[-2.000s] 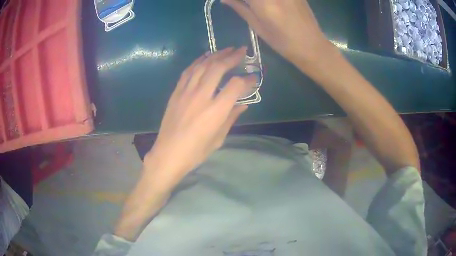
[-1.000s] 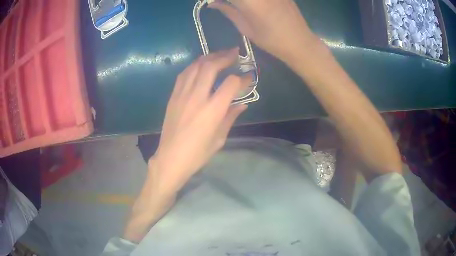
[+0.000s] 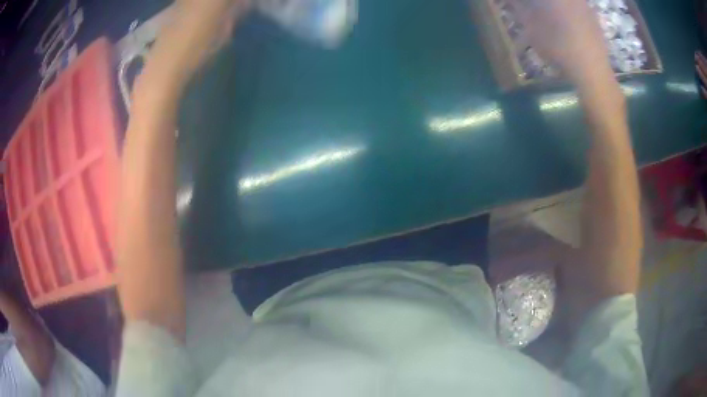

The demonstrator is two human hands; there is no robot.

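My right hand (image 3: 554, 27) is blurred and reaches into the parts box (image 3: 508, 54) of white pieces at the upper right. Its fingers cannot be made out. My left hand (image 3: 205, 19) is blurred at the top edge, partly cut off, and what it holds cannot be told. A blurred silver and blue loop frame (image 3: 329, 23) is at the top edge, right of my left hand. Part of another silver outline (image 3: 128, 81) shows between the red tray and my left forearm.
The red compartment tray (image 3: 108, 155) lies at the left on the dark green bench (image 3: 349, 209). More silver outlines lie beyond it at the upper left. Another person's arm (image 3: 27, 333) shows at the lower left. A bag of shiny parts (image 3: 525, 308) is below the bench edge.
Both hands have left the loop frame at the centre. My left hand has moved up and left, my right hand right to the parts box. The view has shifted.
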